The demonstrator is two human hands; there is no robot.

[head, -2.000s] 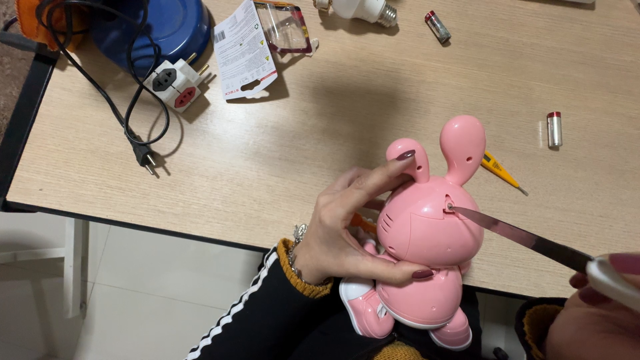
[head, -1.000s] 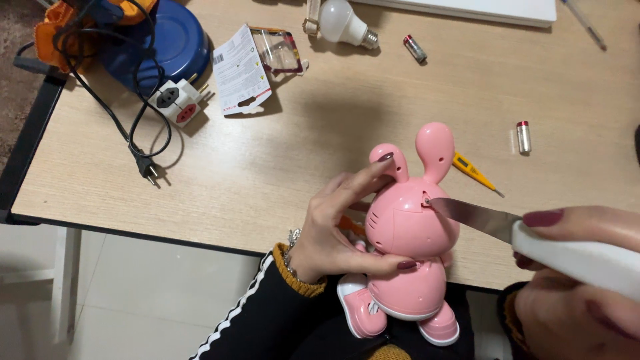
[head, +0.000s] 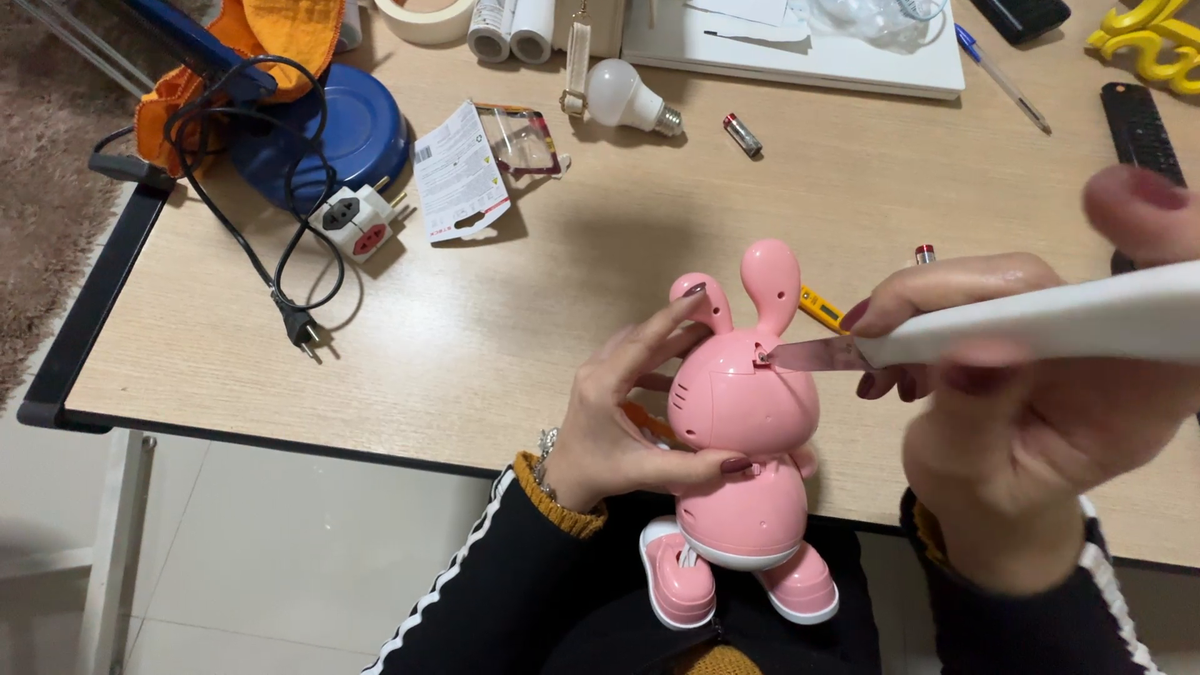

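Note:
A pink plastic rabbit toy (head: 750,412) lies back side up at the table's front edge, its feet over my lap. My left hand (head: 623,412) holds it from the left, fingers on one ear and thumb across the neck. In my right hand (head: 1050,375), partly blurred, is a knife (head: 1012,323) with a white handle. The tip of its blade touches a small screw recess at the top of the panel on the toy's head. A yellow tester screwdriver (head: 823,307) lies just beyond the toy, partly hidden by my right fingers.
Behind are a light bulb (head: 625,96), a battery (head: 742,136) and another battery (head: 924,254) mostly hidden by my hand. To the left lie opened packaging (head: 461,176), a plug adapter (head: 356,220), a black cord (head: 298,323) and a blue lamp base (head: 366,131). A pen (head: 1003,77) lies back right.
My right hand has come further into view, and the knife handle has swung up to nearly level. The blade tip stays at the recess. My left hand keeps its hold on the toy.

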